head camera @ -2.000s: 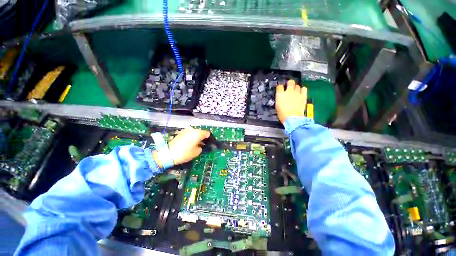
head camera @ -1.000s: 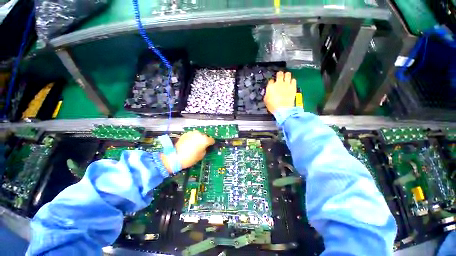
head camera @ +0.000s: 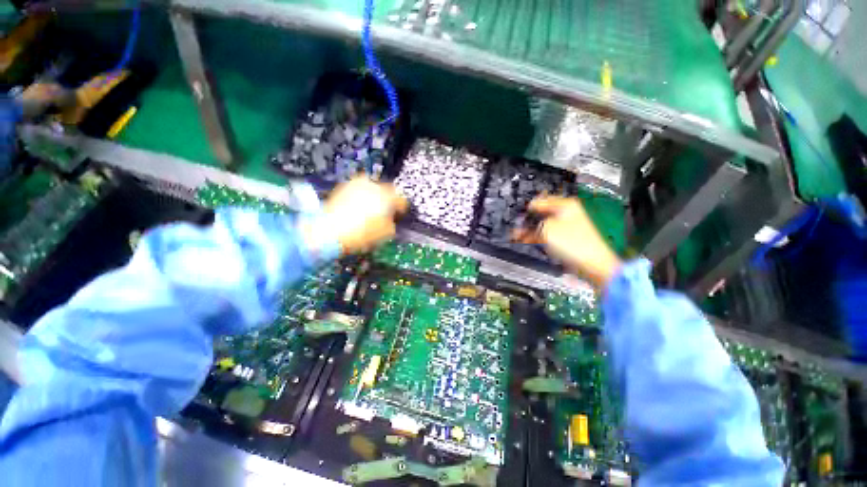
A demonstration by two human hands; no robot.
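Observation:
My left hand [head camera: 361,214] is blurred, with curled fingers, at the front left edge of the middle bin of small silver-white components [head camera: 443,186]. My right hand [head camera: 563,226] is over the front right of the right bin of grey block components [head camera: 504,198], thumb and fingers bent towards each other. Whether either hand holds a part cannot be told. The main circuit board [head camera: 433,357] lies in a black wave-solder pallet [head camera: 318,409] below my hands, with the narrow circuit board [head camera: 430,260] along its rear.
The left bin of dark block components [head camera: 337,143] stands beside the middle bin. A metal rail [head camera: 143,164] runs between bins and pallets. More boards in pallets lie on both sides. A shelf edge [head camera: 494,67] crosses above. Another person's hand [head camera: 46,98] is at far left.
My left hand has moved up from the board's rear edge to the middle bin. My right hand has come nearer the front of the right bin. The view has tilted. Another person's hand has appeared.

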